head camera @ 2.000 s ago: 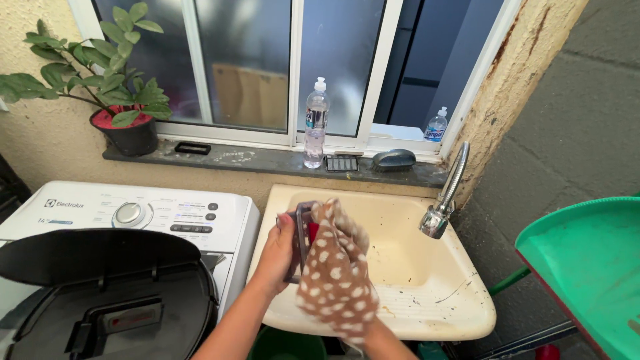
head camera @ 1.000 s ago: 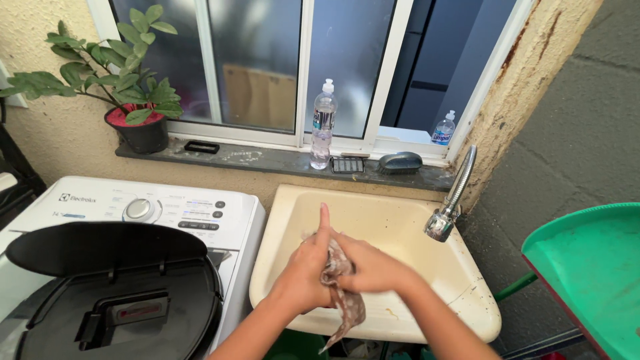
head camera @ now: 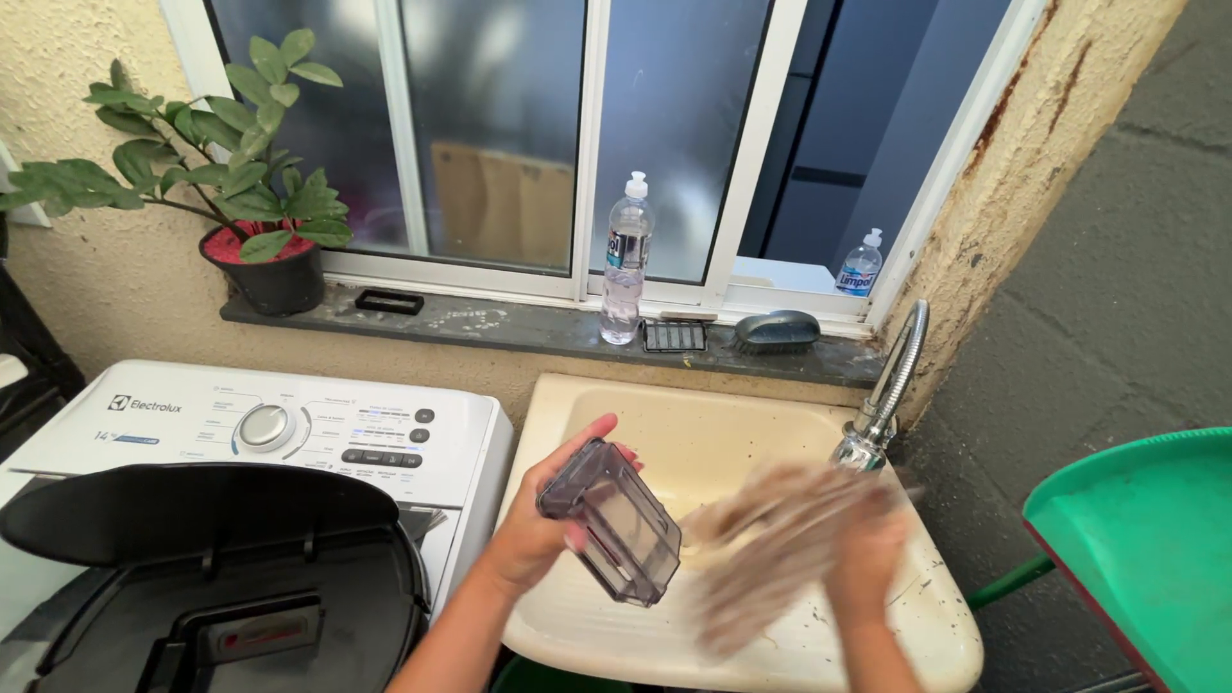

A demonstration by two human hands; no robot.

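My left hand [head camera: 544, 515] grips a clear, smoke-tinted plastic container [head camera: 621, 529], tilted over the left part of the cream laundry sink [head camera: 568, 630]. Its hollow inside shows through the walls. On the right, my right hand [head camera: 871, 534] holds a brown cloth with pale spots [head camera: 770, 549]; both are blurred by motion, and the cloth hangs over the basin apart from the container. Behind the cloth, the chrome faucet [head camera: 866, 438] stands at the sink's right back corner.
A white washing machine [head camera: 318, 423] with a black appliance part [head camera: 260, 616] on it is at left. The dark sill [head camera: 500, 332] bears a potted plant [head camera: 274, 274], a detergent bottle [head camera: 624, 269], a soap rack [head camera: 674, 336] and a brush [head camera: 778, 330]. A green plastic object [head camera: 1145, 539] juts in at right.
My hands were close together around the bunched cloth one second ago. They are now apart, with the cloth in my right hand and the tinted container plainly visible in my left.
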